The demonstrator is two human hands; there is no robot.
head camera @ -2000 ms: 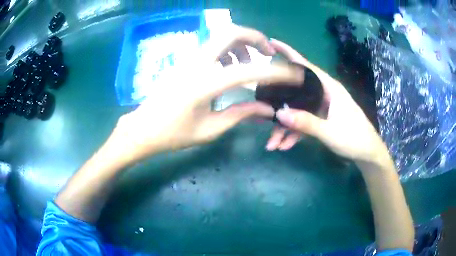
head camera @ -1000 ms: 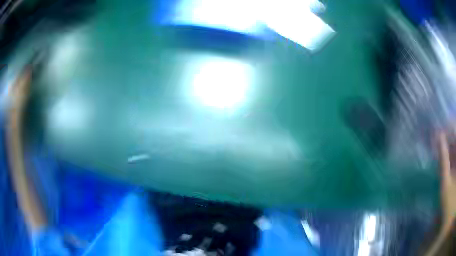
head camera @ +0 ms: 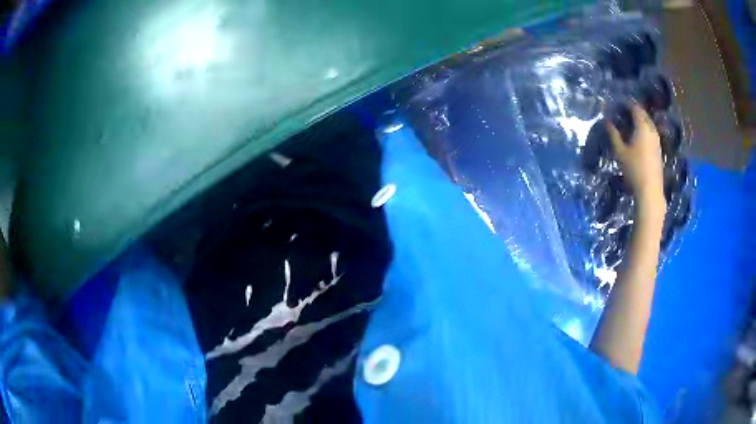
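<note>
Black round housings (head camera: 646, 91) lie in rows in shiny clear plastic (head camera: 530, 174) at the right, beside the bench. My right hand (head camera: 638, 153) reaches over them from below, its fingers spread and touching or just above the dark housings at the upper right. Whether it grips one cannot be told. My left hand is not in view; only the blue left sleeve (head camera: 41, 364) shows at the lower left, with a sliver of forearm at the left edge.
The green bench top (head camera: 249, 83) curves across the upper left. A blue surface (head camera: 713, 281) lies right of my forearm. A brown cardboard box (head camera: 709, 83) stands at the upper right. My open blue coat and dark patterned clothing fill the lower middle.
The view has swung down and right, away from the blue bin. Two seconds ago both hands held a black housing over the bench; now my right hand is at the bagged housings.
</note>
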